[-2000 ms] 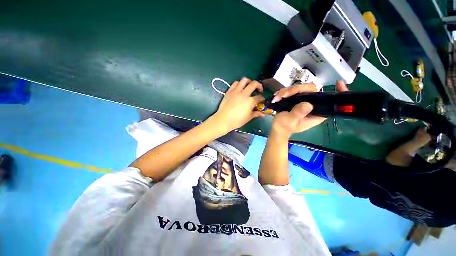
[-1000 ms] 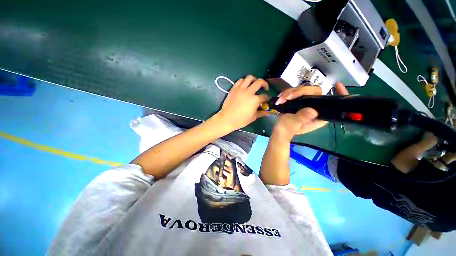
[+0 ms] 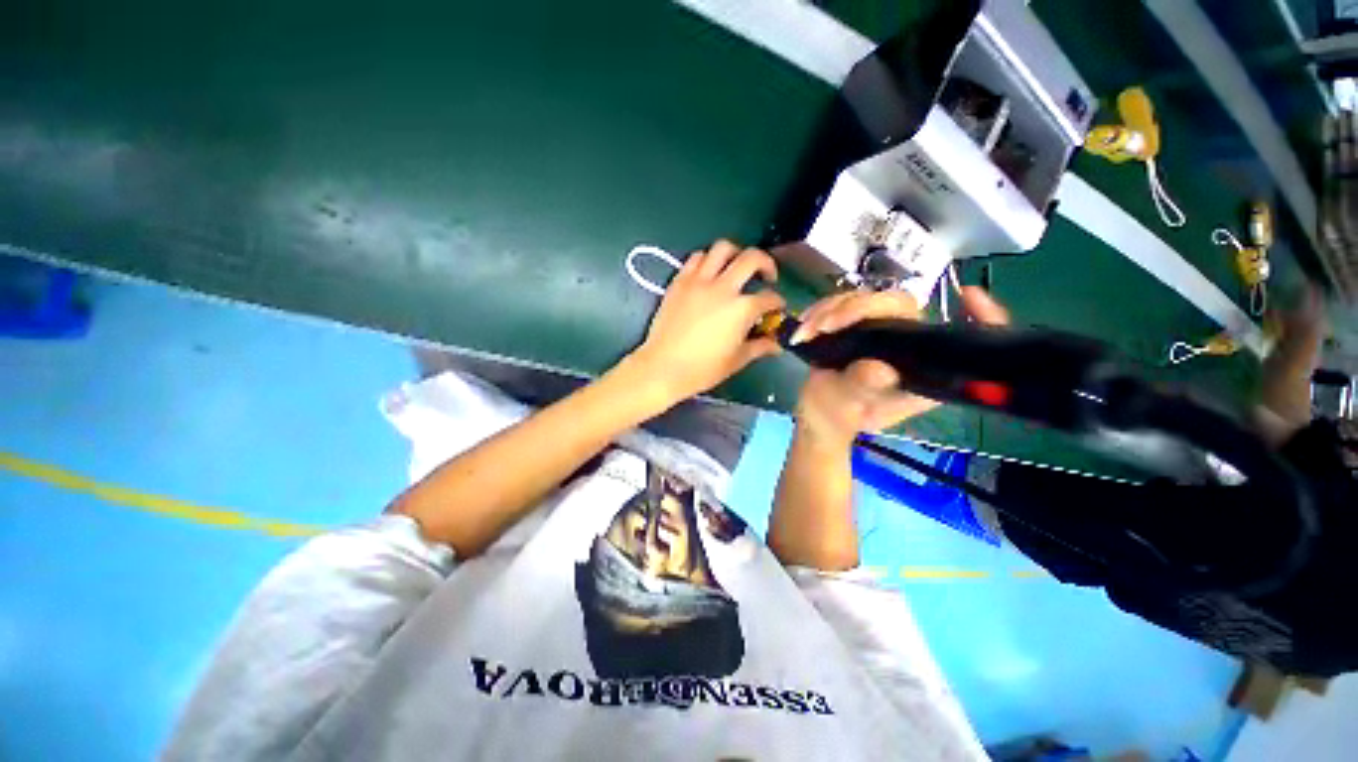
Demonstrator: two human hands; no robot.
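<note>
My left hand holds a small yellow device over the green bench's near edge, and the fingers hide most of it. A white cord loop trails from it beyond my left hand. My right hand is closed around the front part of a black electric screwdriver with a red switch. The screwdriver's front end points left and meets the device. Whether the bit touches a screw is hidden.
A silver-grey screw feeder stands just beyond my right hand. More yellow devices with white loops lie to the right on the green bench. Another person's arm and dark clothing are at the right. A blue stool stands below.
The screwdriver's rear end and cable have swung lower, towards me. The device stays in my left hand. Another yellow device and the neighbouring person's arm have shifted at the right.
</note>
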